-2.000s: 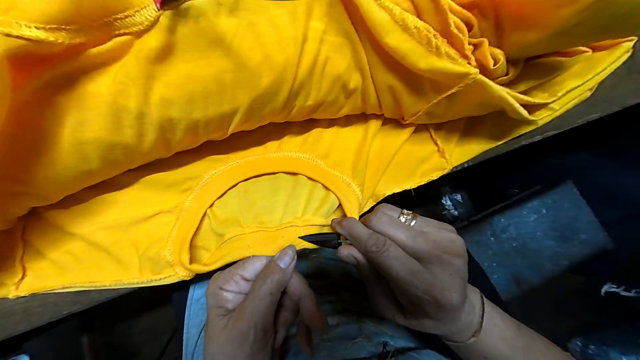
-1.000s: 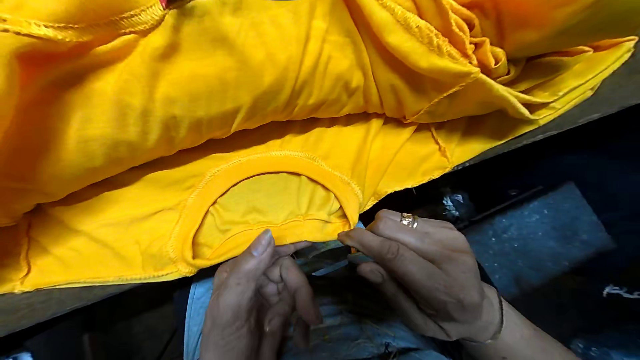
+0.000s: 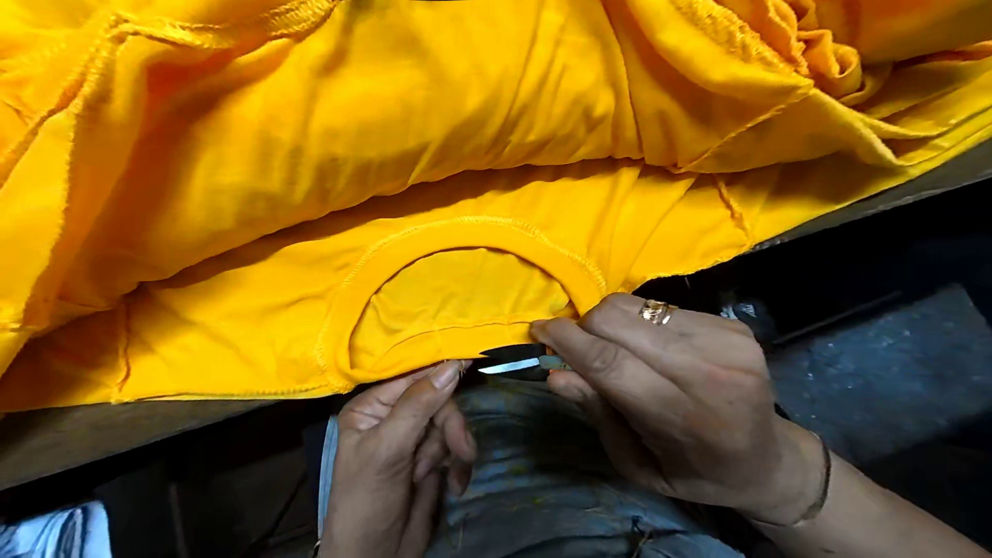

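A yellow knit garment (image 3: pixel 465 186) lies in folds, its round ribbed neckband (image 3: pixel 465 232) at the near edge. My right hand (image 3: pixel 659 387), with a ring and a thin bracelet, holds small thread snips (image 3: pixel 515 364); their two pointed blades are apart and point left, just below the neckband's lower edge. My left hand (image 3: pixel 411 449) pinches that edge between thumb and index finger, left of the blade tips. A fine thread end seems to show at the left fingertips. The snips' handles are mostly hidden in my right hand.
The garment lies on a table whose edge (image 3: pixel 101 434) shows at the left and at the right. Below are my denim-clad lap (image 3: pixel 542 480), a grey panel (image 3: pixel 883 372) at the right and a pale striped cloth (image 3: pixel 58 535) at lower left.
The snips' blades, mostly hidden by the hands one second ago, now show apart. The left thumb and fingers have shifted a little along the neckband's edge.
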